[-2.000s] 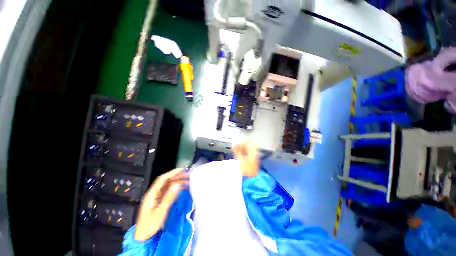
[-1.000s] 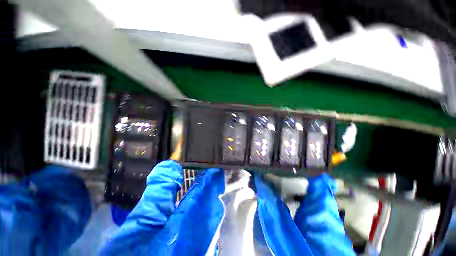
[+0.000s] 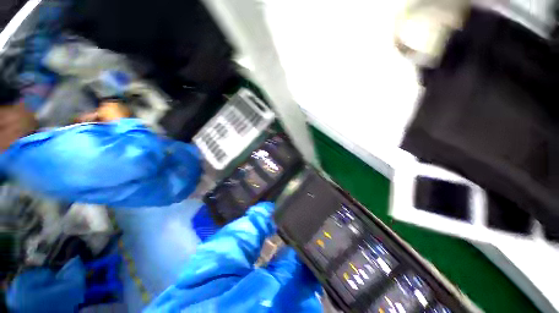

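Note:
A black tray (image 3: 304, 249) runs from the middle to the bottom right edge, tilted in the picture. Its end pocket nearest my left sleeve is empty. Several other pockets hold black phone units (image 3: 358, 271) with orange and white marks. My left hand (image 3: 293, 184) is blurred and mostly hidden; a pale part of it shows at the tray's left end, beyond my blue cuff, and it seems to grip that end. My right hand is out of the picture.
A second black tray with units (image 3: 248, 178) lies beyond the left end, with a white slotted rack (image 3: 233, 128) behind it. Another person's blue sleeve (image 3: 110, 162) is at left. A white shelf holds a white frame part (image 3: 398, 192) above the green bench (image 3: 349, 168).
The view has swung, so the tray now lies slanted and lower right. My right sleeve has left the picture. Another person's sleeve is nearer at left. The empty pocket is still empty.

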